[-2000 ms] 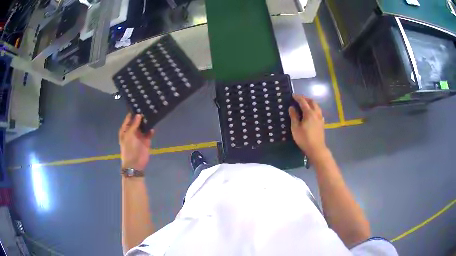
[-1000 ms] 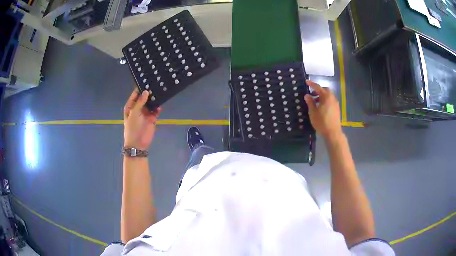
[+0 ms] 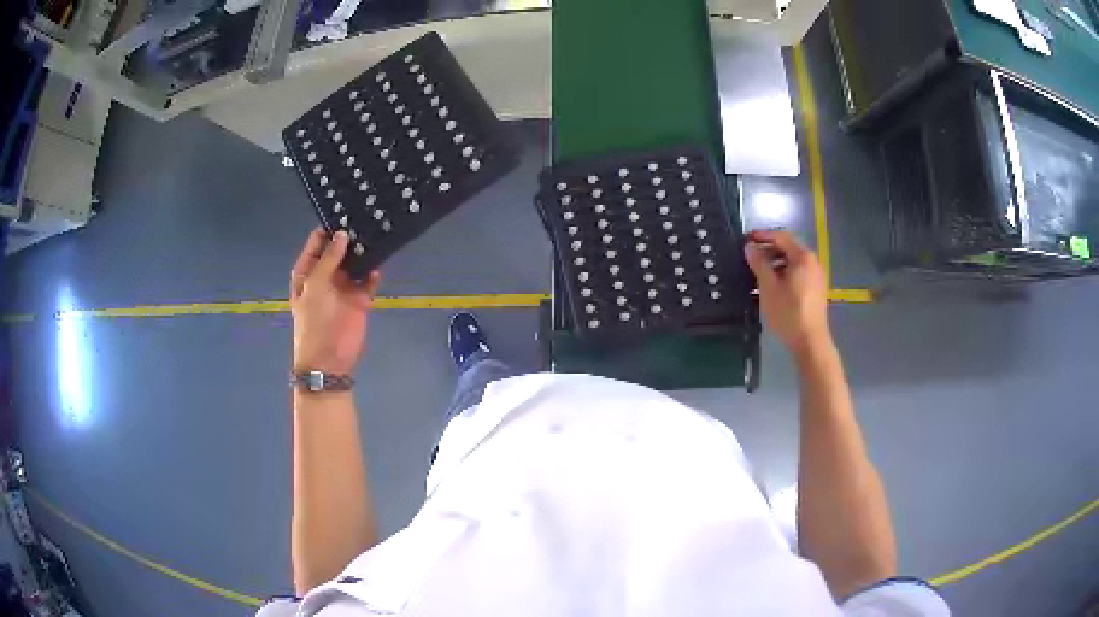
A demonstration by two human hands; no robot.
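My left hand (image 3: 334, 295) holds a black parts tray (image 3: 386, 151) by its near corner. The tray is tilted in the air left of the green belt, with rows of small silver round parts. Another black tray (image 3: 641, 241) with similar rows lies slightly turned on the near end of the belt conveyor (image 3: 633, 78). A dark edge shows beneath its left side. My right hand (image 3: 783, 283) is at this tray's right edge with fingers curled together. Whether the fingertips still pinch the edge is unclear.
A white machine base (image 3: 512, 66) stands behind the held tray. A metal plate (image 3: 759, 115) lies beside the belt's right side. A green-topped workbench (image 3: 964, 90) stands at the right. Yellow lines cross the grey floor, and my shoe (image 3: 466, 338) shows left of the belt.
Over the last second the left tray has shifted slightly left. The belt tray has moved slightly left and turned a little. My right hand's fingers have drawn closer together, slightly lower at the tray's edge.
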